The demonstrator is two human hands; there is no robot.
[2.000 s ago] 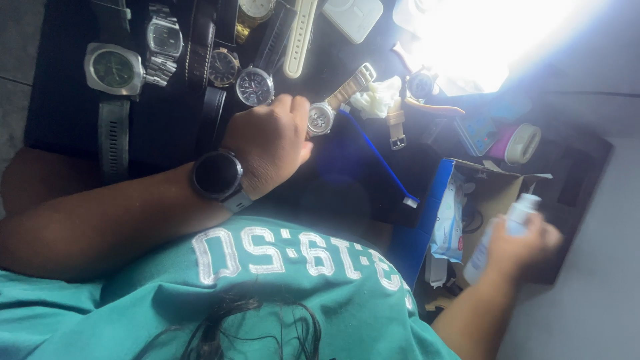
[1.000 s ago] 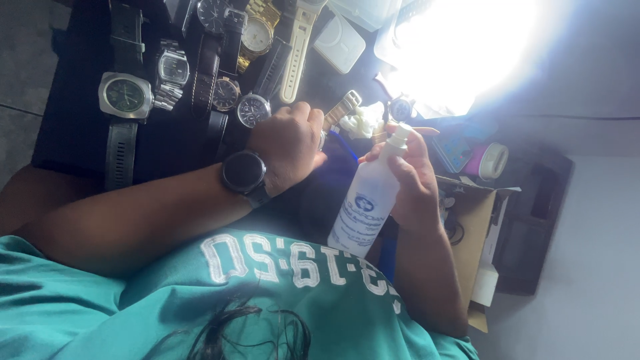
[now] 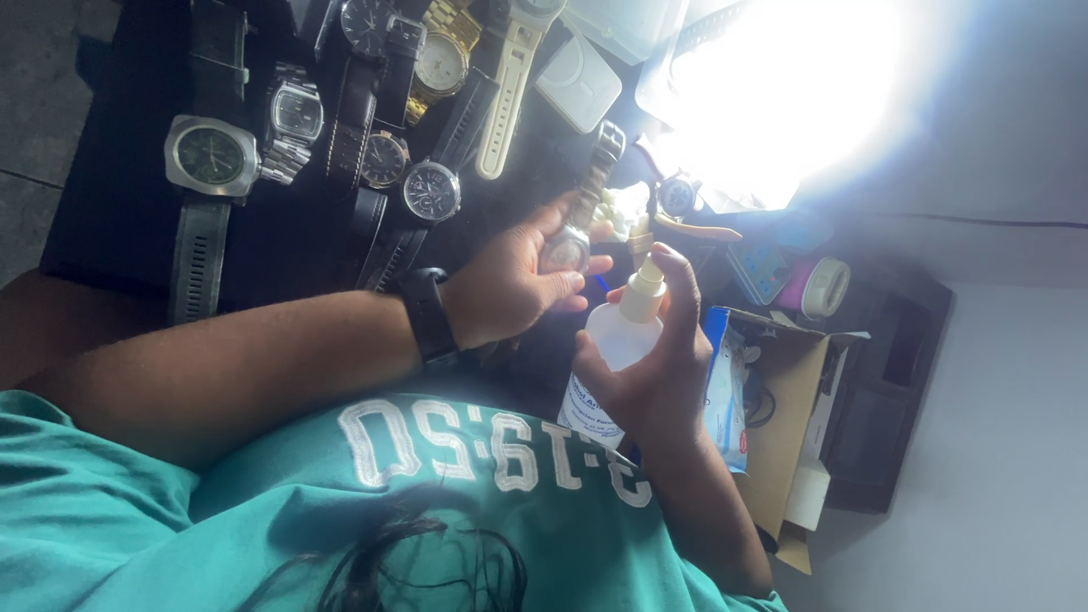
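Near the middle, my left hand (image 3: 510, 276) holds a wristwatch (image 3: 565, 253) by its round case, with the strap pointing up and away; a dark watch is worn on that wrist. My right hand (image 3: 667, 365) grips a translucent spray bottle (image 3: 625, 336) with a cream pump top, my index finger on the pump, close beside the held watch. Behind them lies crumpled white tissue (image 3: 625, 208), by a small watch (image 3: 677, 195) with a light brown strap. The blue-handled brush is mostly hidden behind my hands.
Several watches, including a square-cased one (image 3: 211, 155) and a gold one (image 3: 442, 61), lie at left. A white rounded square case (image 3: 580, 83) lies further back. At right stand an open cardboard box (image 3: 786, 408) and a pink-and-white round container (image 3: 816, 287). A bright light glares above.
My right hand has brought the spray bottle from the box area to beside my left hand. My left hand has turned and now holds the watch raised; the brush is no longer in it.
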